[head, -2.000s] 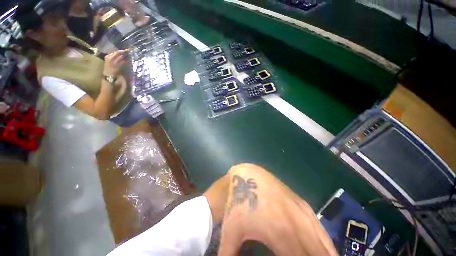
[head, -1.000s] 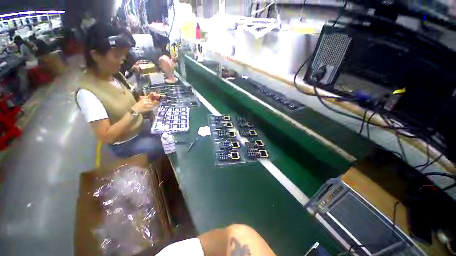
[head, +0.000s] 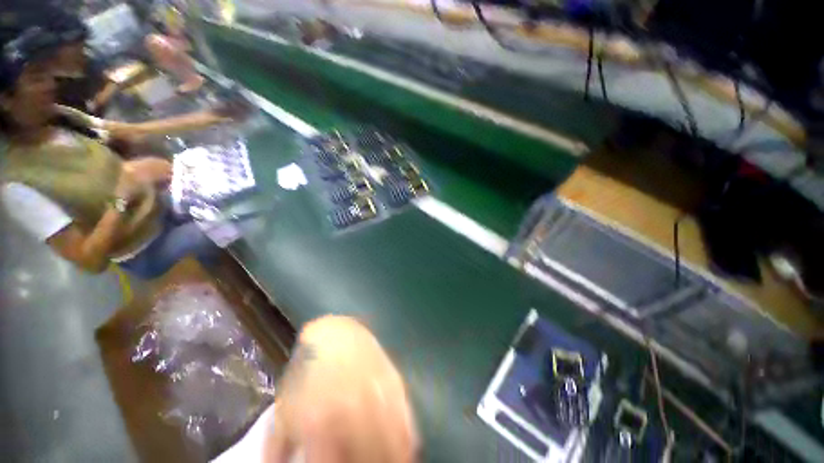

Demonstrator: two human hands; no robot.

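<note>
A keypad phone with a yellow frame lies on a dark blue test fixture with silver-white edges, at the lower right. A second keypad phone lies just right of it, partly cut off by the bottom edge. My bare left arm, coming from a white sleeve, is blurred at the bottom centre. My left hand cannot be made out; it appears cut off below. My right hand is out of the picture. A blister tray of keypad phones sits farther up the bench, blurred.
A wide grey tester stands right, under a brown board. Thin orange cables run near the phones. A co-worker sits left by a bright tray. An open carton of clear bags is lower left. A white scrap lies on the bench.
The view has swung back down and right, bringing the fixture and its phone into sight again. The co-worker's one arm now stretches across the bench. My arm shows farther left.
</note>
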